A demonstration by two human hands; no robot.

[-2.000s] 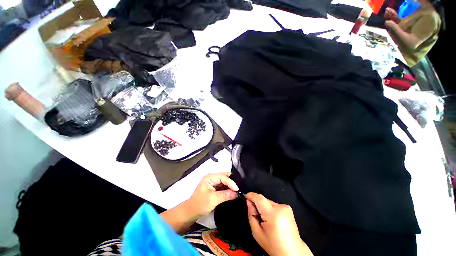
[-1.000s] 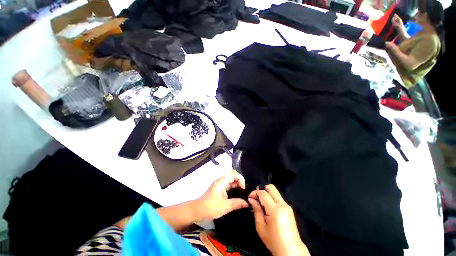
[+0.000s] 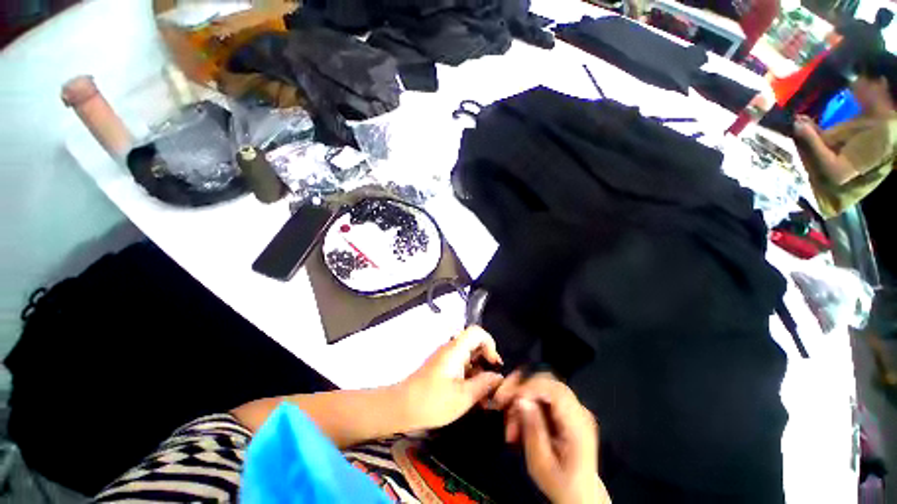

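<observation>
A large black garment (image 3: 649, 285) lies spread on the white table and runs under both hands. My left hand (image 3: 454, 382) pinches a black edge of it between thumb and fingers at the near table edge. My right hand (image 3: 553, 425) is just right of it, blurred, fingers curled with the fingertips near the pinched edge. Whether it holds a needle or thread is too small and blurred to tell. A round white tray (image 3: 382, 271) with a dark rim, ahead and left, holds small black pieces and a thin red stick (image 3: 361, 254).
A brown board (image 3: 339, 313) lies under the tray, with a black phone (image 3: 293, 239) to its left. Beyond are a thread cone (image 3: 260, 175), clear plastic bags (image 3: 315, 167), a pinkish tube (image 3: 96, 113) and heaped black garments (image 3: 344, 77). A person (image 3: 854, 148) sits at far right.
The view has shifted, so the table things sit further right. My right hand has turned, its fingers more curled and blurred. My left hand keeps its pinch near the garment edge.
</observation>
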